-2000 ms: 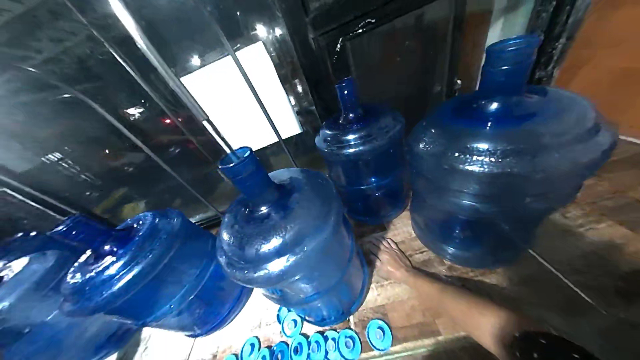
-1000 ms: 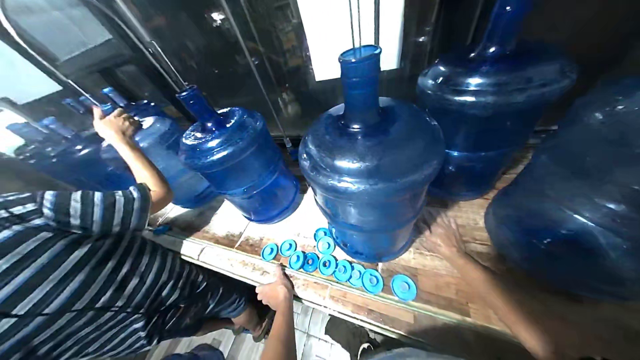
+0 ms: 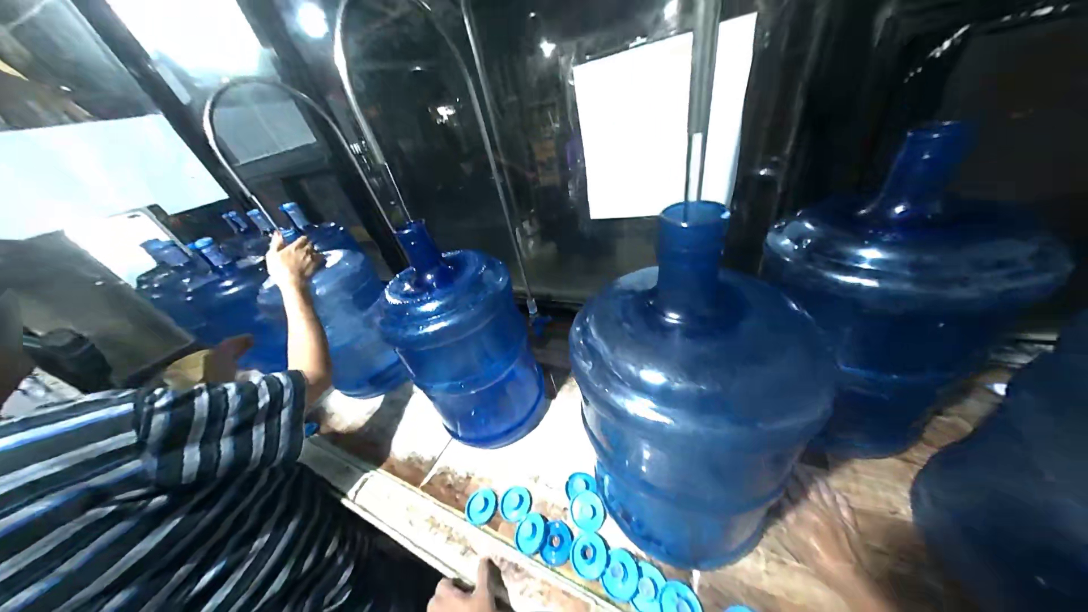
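Near the front edge of the tiled counter is my left hand (image 3: 466, 595), low in the view, a finger stretched toward the blue plastic caps (image 3: 588, 556), holding nothing that shows. My right hand (image 3: 820, 527), blurred, lies low on the counter just right of a large blue water jug (image 3: 697, 374); whether it touches the jug cannot be told. A metal filling tube (image 3: 694, 161) reaches down to that jug's open mouth. Left of it stands another open blue jug (image 3: 463, 348) under a curved tube. Several round caps lie in a loose row before the jugs.
At the left, a person in a striped shirt (image 3: 221, 433) holds a hand (image 3: 293, 259) on the neck of a jug. Several more jugs (image 3: 221, 280) stand beyond. Larger jugs are at the right (image 3: 909, 314), and dark glass panels rise behind. The counter's edge (image 3: 408, 527) runs diagonally.
The view has swung left, bringing in the person in the striped shirt. My left hand, unseen two seconds ago, is now at the counter edge. My right hand remains beside the jug.
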